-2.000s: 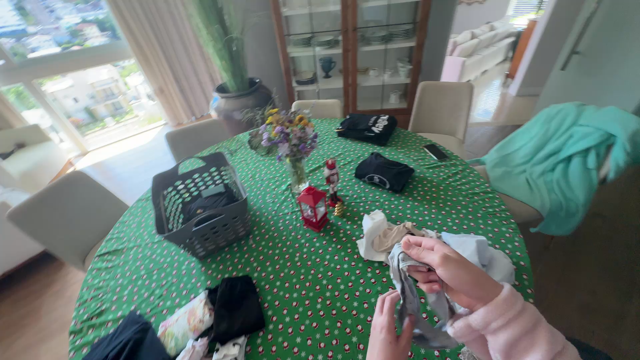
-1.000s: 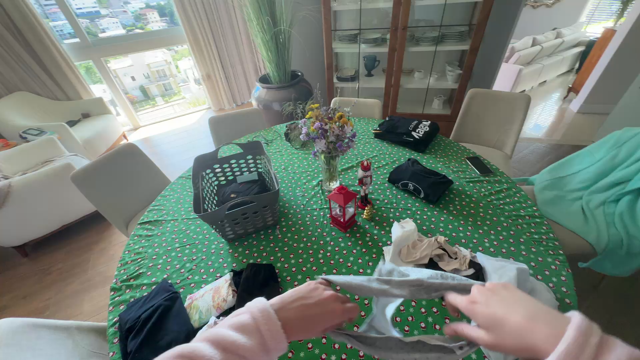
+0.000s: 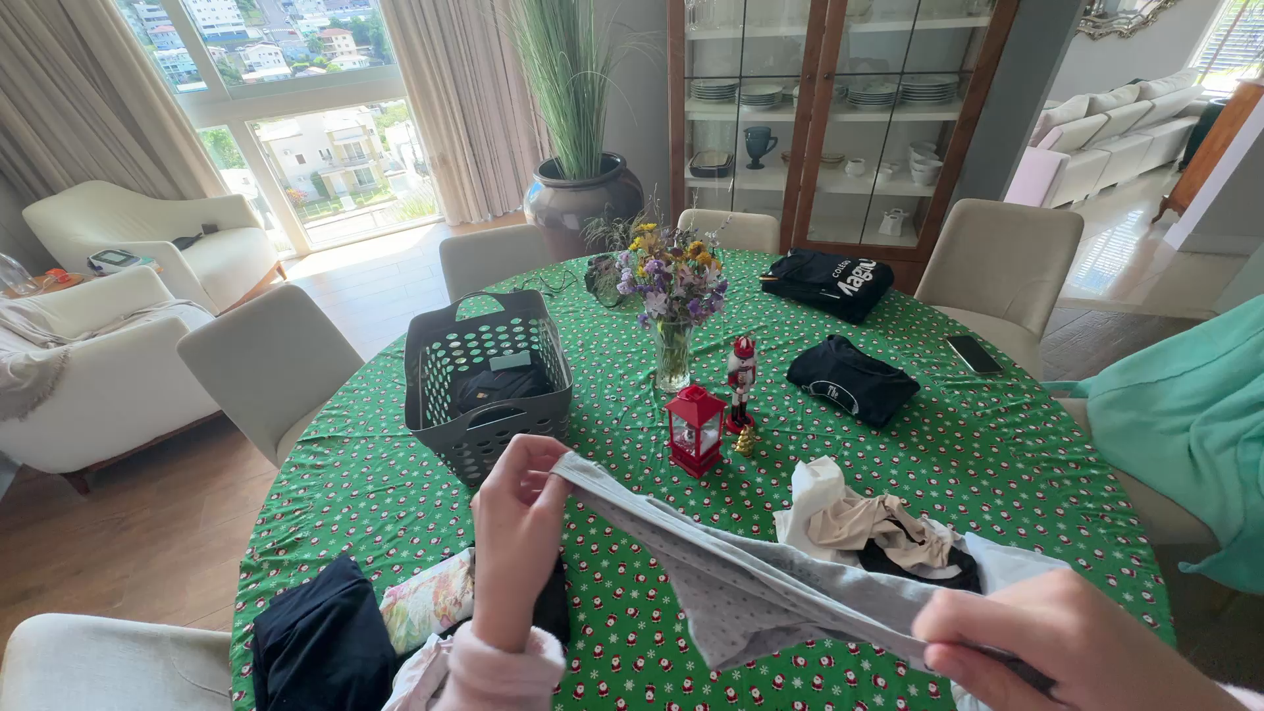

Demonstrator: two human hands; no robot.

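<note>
A grey dotted cloth garment (image 3: 750, 583) is stretched between my two hands above the table. My left hand (image 3: 523, 528) pinches its upper left end, and my right hand (image 3: 1047, 642) grips the lower right end. Behind the garment, to the right, lies a loose pile of beige, white and black clothes (image 3: 879, 523). Near my left wrist are a dark folded cloth (image 3: 321, 632) and a floral cloth (image 3: 430, 597). A grey perforated plastic laundry basket (image 3: 489, 425) with dark clothing inside stands beyond my left hand.
The round table has a green patterned tablecloth (image 3: 612, 632). On it stand a red lantern (image 3: 696, 432), a nutcracker figure (image 3: 742, 385) and a glass vase of flowers (image 3: 673, 351). Farther right are a folded black shirt (image 3: 851, 380), another black garment (image 3: 828, 283) and a phone (image 3: 975, 355). Chairs surround the table.
The grey garment, bunched in my hands two seconds ago, is now pulled out taut between them. My left hand has risen toward the basket since one second ago.
</note>
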